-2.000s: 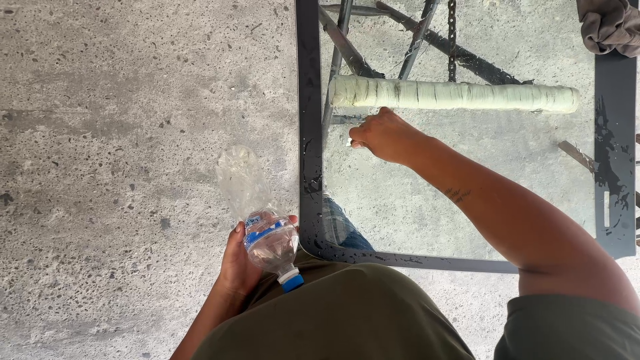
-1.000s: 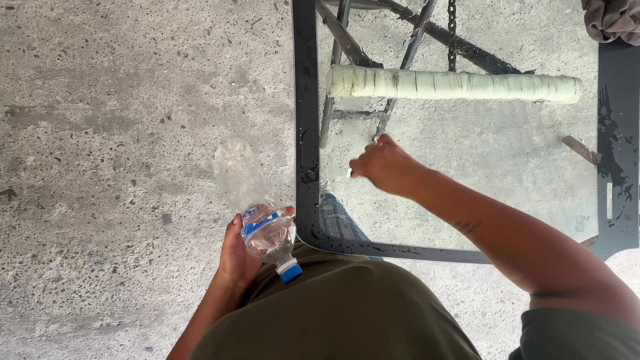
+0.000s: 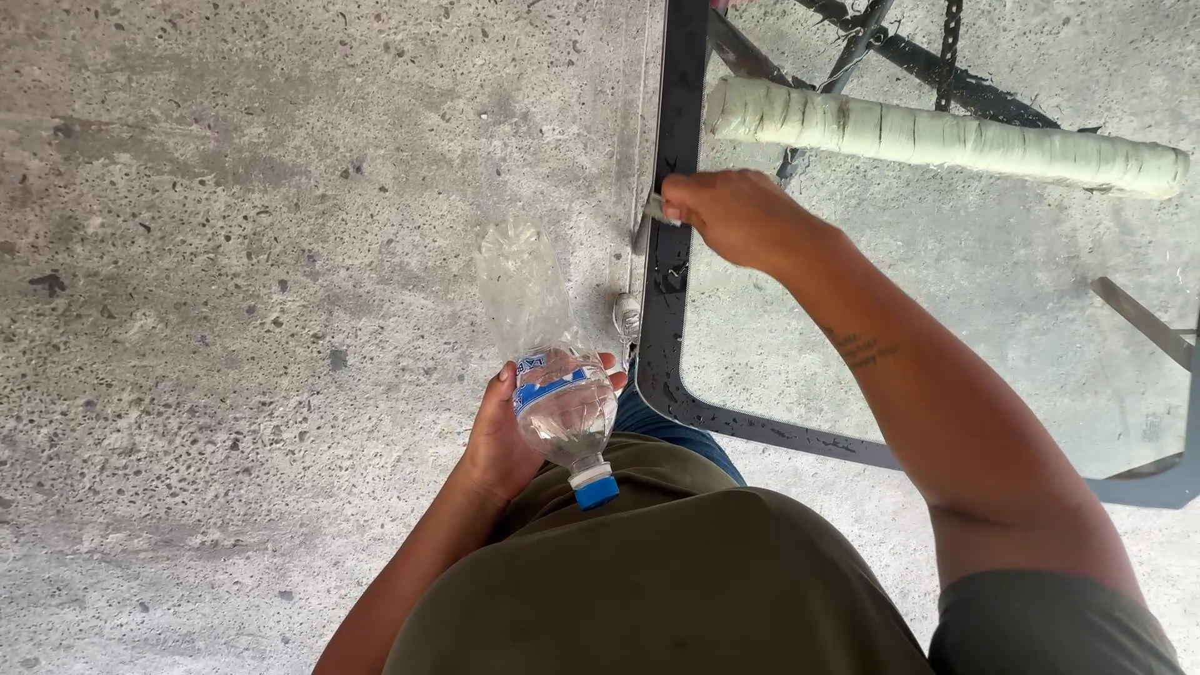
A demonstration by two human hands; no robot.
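Note:
My left hand [image 3: 502, 436] is closed around a clear plastic bottle [image 3: 562, 398] with a blue cap and a blue label that bears writing. The bottle lies slanted, cap end toward my body, its crumpled far end pointing away. A glass pane with a black border [image 3: 670, 319] spreads out on the right. Over its left border, my right hand [image 3: 727, 211] pinches a small, thin, pale object [image 3: 659, 210] between thumb and fingers; what it is, I cannot tell. Wet-looking marks dot the black border.
Seen through the glass are a padded bar wrapped in pale material [image 3: 947, 139], dark metal stand legs [image 3: 858, 45] and a chain [image 3: 949, 56]. Below everything is a speckled concrete floor [image 3: 234, 281]. One shoe [image 3: 626, 317] shows beside the pane's left edge.
My right hand has moved left from over the clear glass to the pane's black left border. My left hand still holds the bottle. The view has shifted.

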